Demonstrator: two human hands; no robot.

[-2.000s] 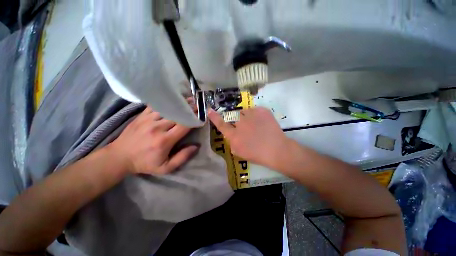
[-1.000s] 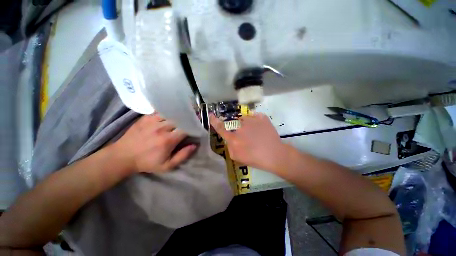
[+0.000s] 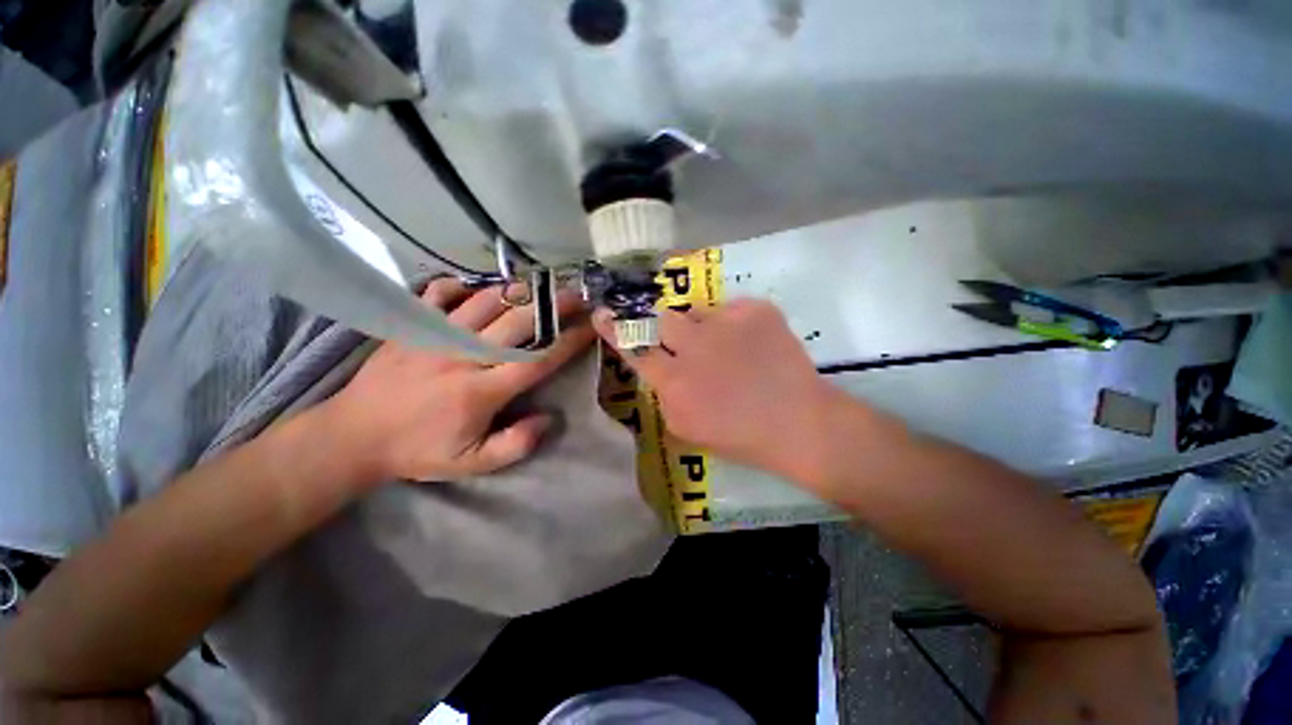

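The grey-taupe garment piece (image 3: pixel 524 545) lies left of the needle and hangs over the table's front edge. My left hand (image 3: pixel 432 404) lies flat on it, fingers spread towards the needle area. My right hand (image 3: pixel 730 390) is right of the presser area, its fingertips at the cloth edge beside the edge guide with a ribbed whitish knob (image 3: pixel 636 333). The bent metal finger guard (image 3: pixel 544 309) stands over my left fingertips. Whether my right fingertips pinch the cloth is hidden. The white sewing machine (image 3: pixel 879 128) spans the top.
The cream tension knob (image 3: pixel 632 227) hangs above the guide. Yellow tape (image 3: pixel 690 489) with black letters is on the bed. Green and black thread snips (image 3: pixel 1041 315) and a small flat block (image 3: pixel 1126 412) lie right. Clear plastic (image 3: pixel 1204 567) is at the lower right.
The view has shifted, so the machine head appears further left and the finger guard shows more clearly. My left fingers reach further towards the needle area. My right hand remains beside the guide.
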